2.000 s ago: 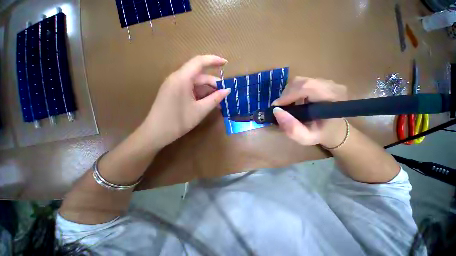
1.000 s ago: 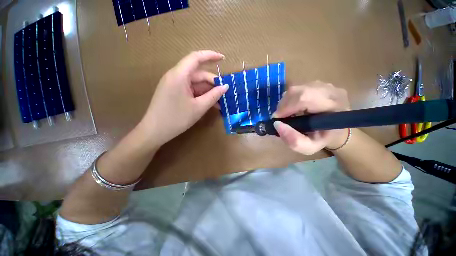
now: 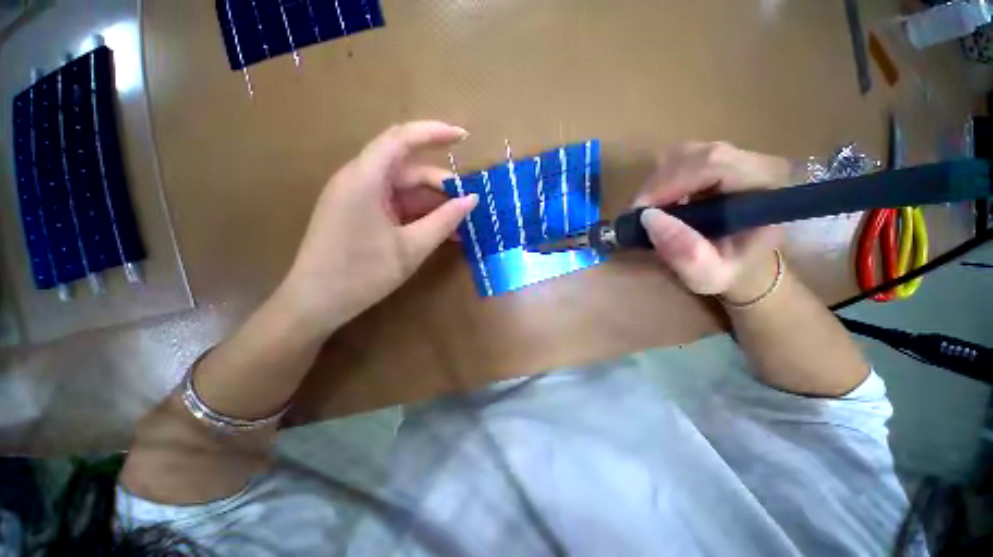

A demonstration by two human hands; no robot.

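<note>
A blue solar cell point(image 3: 534, 218) with pale lines lies tilted on the brown sheet in front of me, its near part bright with glare. Thin silver ribbon ends stick out past its far edge. My left hand point(image 3: 381, 212) pinches the cell's left edge, thumb on top, with the index finger raised by a ribbon end. My right hand point(image 3: 708, 218) holds the black soldering iron point(image 3: 806, 201). The iron points left, its tip over the middle of the cell; whether it touches cannot be told.
A dark solar cell point(image 3: 299, 31) lies at the far side. A stack of dark cells point(image 3: 76, 174) sits on a clear sheet at left. Silver slivers point(image 3: 844, 163), red-and-yellow-handled scissors point(image 3: 891, 256), a grey strip point(image 3: 857, 46), an orange-brown piece point(image 3: 883, 61) and a black cable are at right.
The iron's tip has moved away from the cell's near left corner to over its middle, and my right hand has shifted right, off the cell. My left hand still holds the left edge.
</note>
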